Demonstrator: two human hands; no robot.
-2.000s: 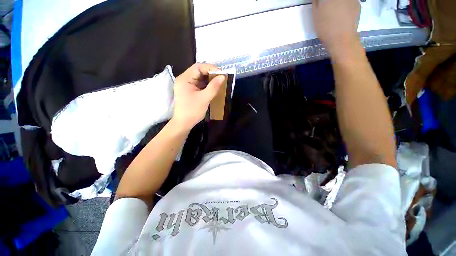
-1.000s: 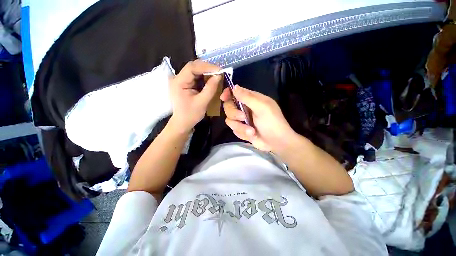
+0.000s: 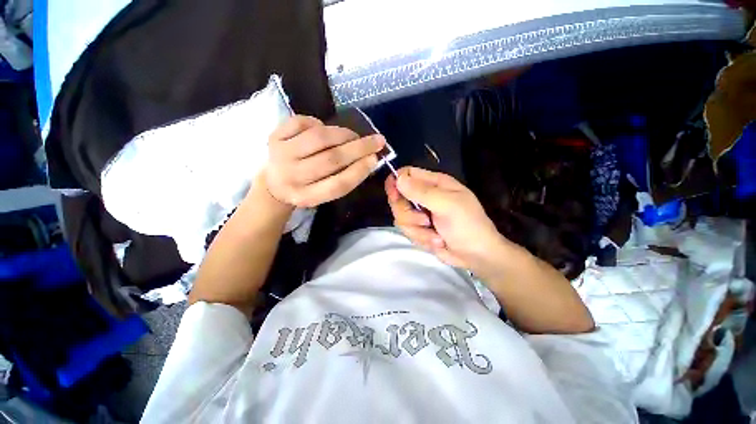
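Observation:
The dark brown garment panel (image 3: 199,66) lies over the table's left part and hangs off its edge. The white pocket bag (image 3: 186,178) hangs from it. My left hand (image 3: 323,161) is shut on the end of the brown band (image 3: 361,124), whose pale edge shows beside the fingertips. My right hand (image 3: 439,211) is just right of it, closed around a thin tool that looks like the thread snips, mostly hidden by the fingers; its tip points at the band's corner. The tan template is not visible.
The table's silvery, ruler-like edge (image 3: 530,41) runs across the top. Blue plastic bin parts (image 3: 91,352) stand at lower left. White quilted cloth (image 3: 663,290) and mixed offcuts lie at the right beside my lap. Brown cloth (image 3: 734,103) hangs at the right rim.
My right hand came down from the table with the thin tool to the band end. My left fingers have shifted and now lie across the band. The tan template has gone from view.

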